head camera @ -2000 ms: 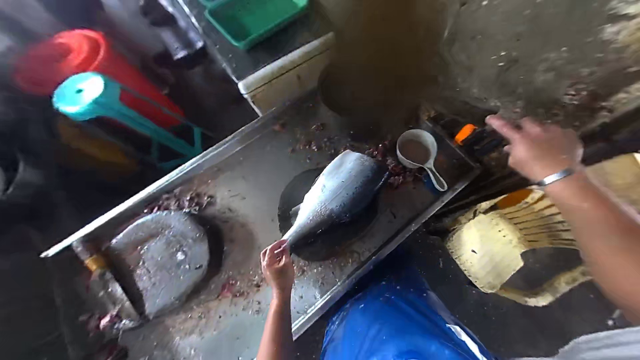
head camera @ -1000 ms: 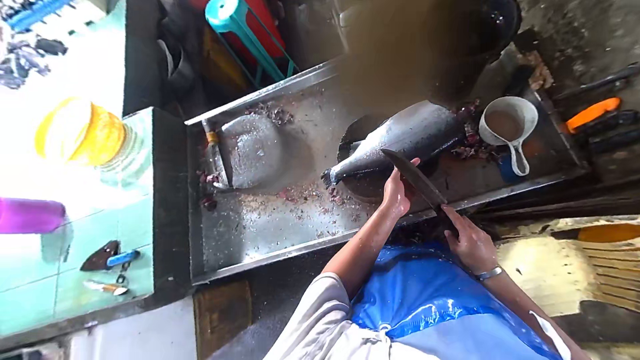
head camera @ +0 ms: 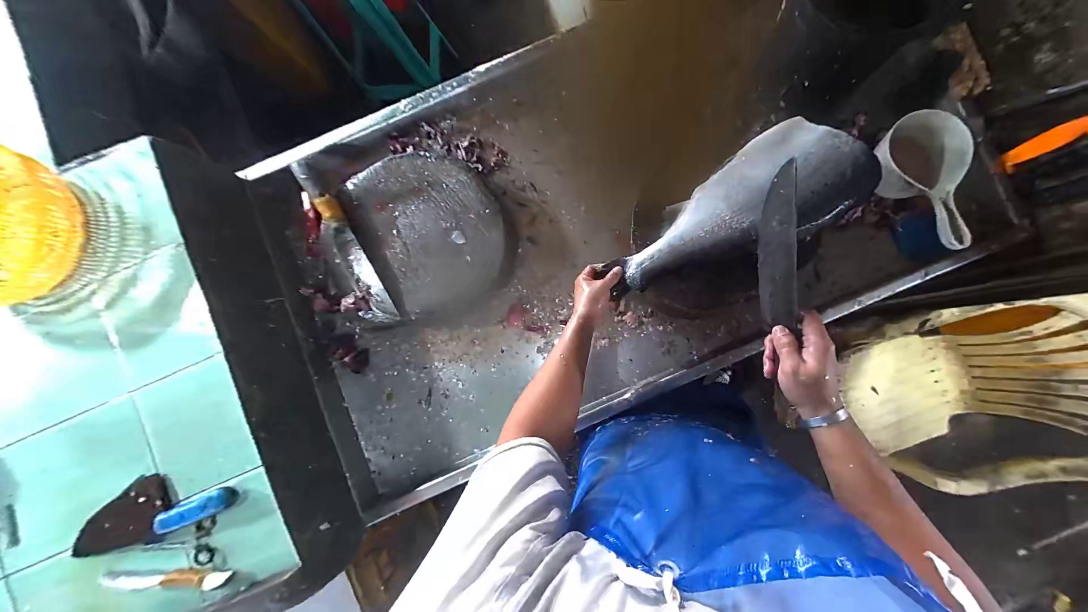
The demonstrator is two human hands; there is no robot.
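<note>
A large headless fish (head camera: 748, 187) lies on a dark round block in a metal tray (head camera: 442, 425). My left hand (head camera: 597, 291) grips its narrow tail end. My right hand (head camera: 801, 361) holds a broad-bladed knife (head camera: 779, 246) by the handle, its blade upright in view over the near side of the fish; whether it touches the skin I cannot tell. A second knife or cleaver (head camera: 361, 263) rests beside a wet round block (head camera: 429, 234) at the tray's left.
A white dipper (head camera: 926, 161) stands at the tray's right end, by an orange-handled tool (head camera: 1045, 144). Dark red scraps (head camera: 450, 144) lie in the tray. Right of me is a cream plastic chair (head camera: 909, 391). Tools and a yellow basket (head camera: 38, 225) sit on the tiled counter (head camera: 195, 408).
My left hand has moved from near the knife back to the fish's tail. The knife, absent from my hands two seconds ago, is now held in my right hand. The view has shifted a lot.
</note>
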